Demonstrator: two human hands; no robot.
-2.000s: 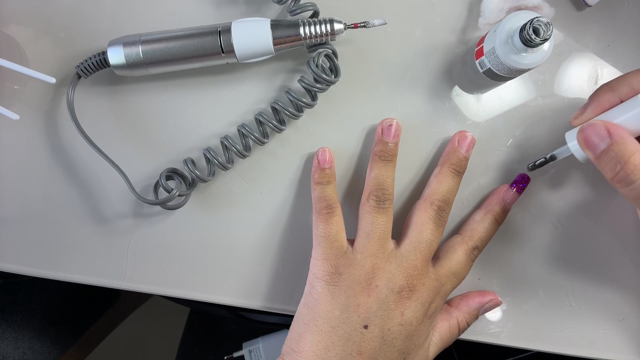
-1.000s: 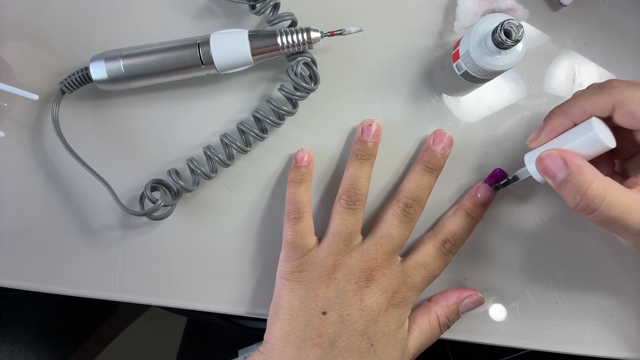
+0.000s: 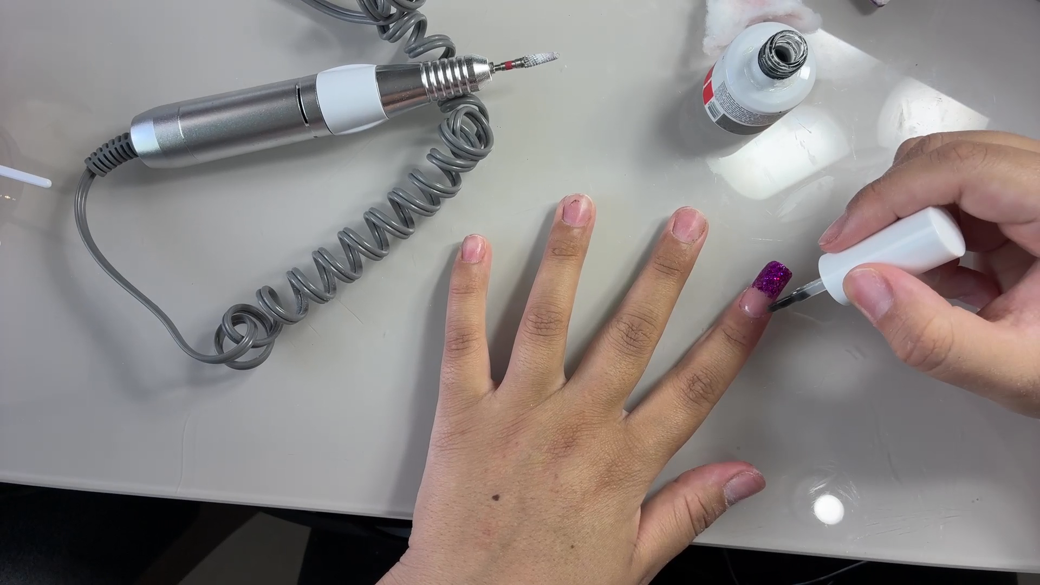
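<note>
My left hand [image 3: 561,439] lies palm down on the tabletop with its fingers spread and nothing in it. Its index nail carries a purple glitter nail tip [image 3: 772,279]; the other nails look uncoated. Between thumb and fingers, my right hand [image 3: 967,268] pinches the white cap of a nail brush [image 3: 894,253]. The dark brush tip meets the side of the index nail, near the lower end of the glitter part. Above stands an uncapped white nail product bottle [image 3: 760,81], its threaded neck showing.
An electric nail drill handpiece [image 3: 244,114] with a fitted bit lies at upper left. Its coiled grey cord [image 3: 357,248] runs below and right of it. White cotton [image 3: 751,20] sits behind the bottle. The table's front edge [image 3: 203,500] crosses below.
The brush, beyond the glitter tip two seconds ago, has come down to the side of the index nail. My left hand stays spread. The view has shifted somewhat.
</note>
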